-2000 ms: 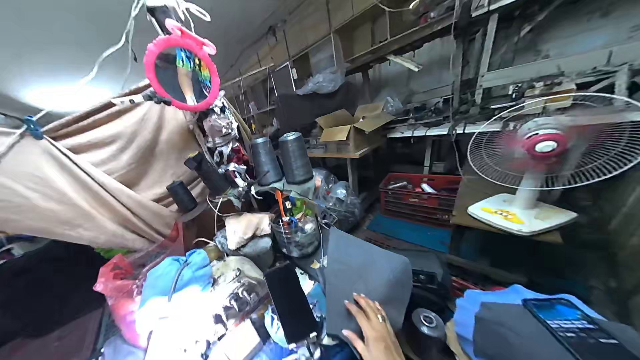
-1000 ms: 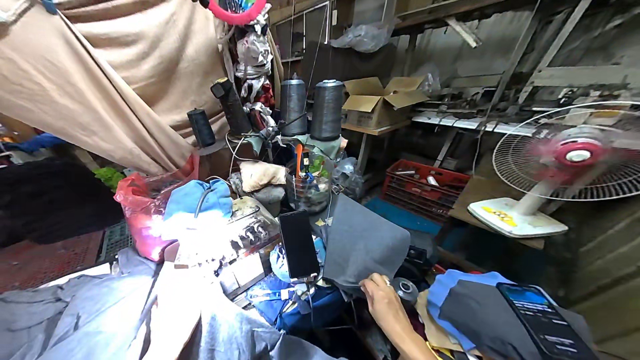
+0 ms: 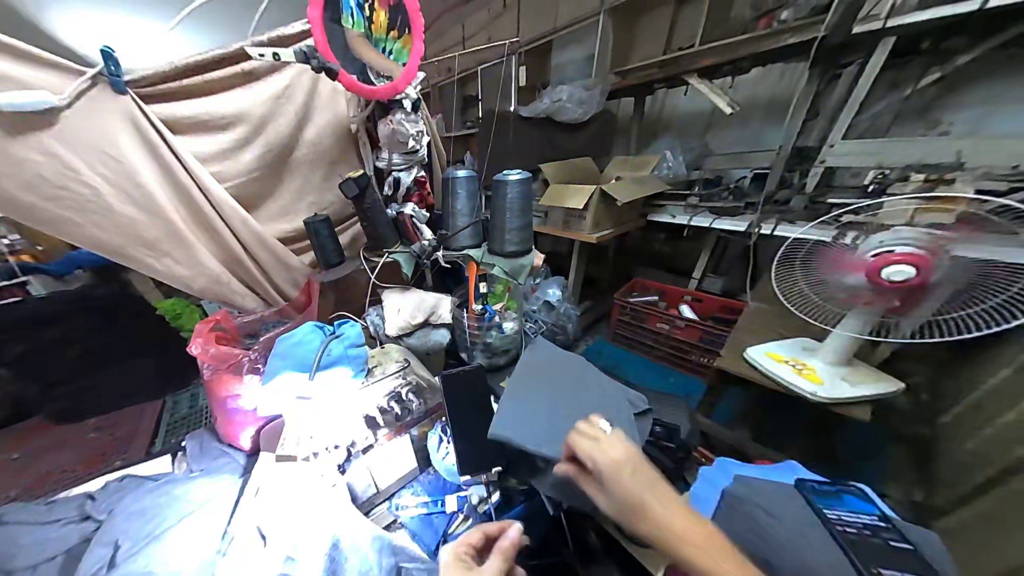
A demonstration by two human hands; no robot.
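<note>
My right hand (image 3: 612,472), with a ring on one finger, is at the lower edge of a dark grey cloth piece (image 3: 564,400); its fingers look curled at the cloth, but whether they pinch it is unclear. Low in the view my left hand (image 3: 484,550) has thumb and forefinger brought together; anything thin between them is too small to tell. Just above it stands a black phone-like panel (image 3: 470,420). To its left, under a bright light, lies an overlock sewing machine (image 3: 398,386) partly covered by blue cloth (image 3: 316,352).
Grey fabric (image 3: 152,512) spreads at the lower left beside a red plastic bag (image 3: 232,384). Behind are thread cones (image 3: 512,214) and a clear container of tools (image 3: 488,336). At the right, a running fan (image 3: 896,276) stands above a smartphone (image 3: 860,520) on folded cloth; a red crate (image 3: 672,324) is farther back.
My left hand has come into view at the bottom. My right hand, earlier spread flat on the grey cloth, now has its fingers curled at the cloth's lower edge.
</note>
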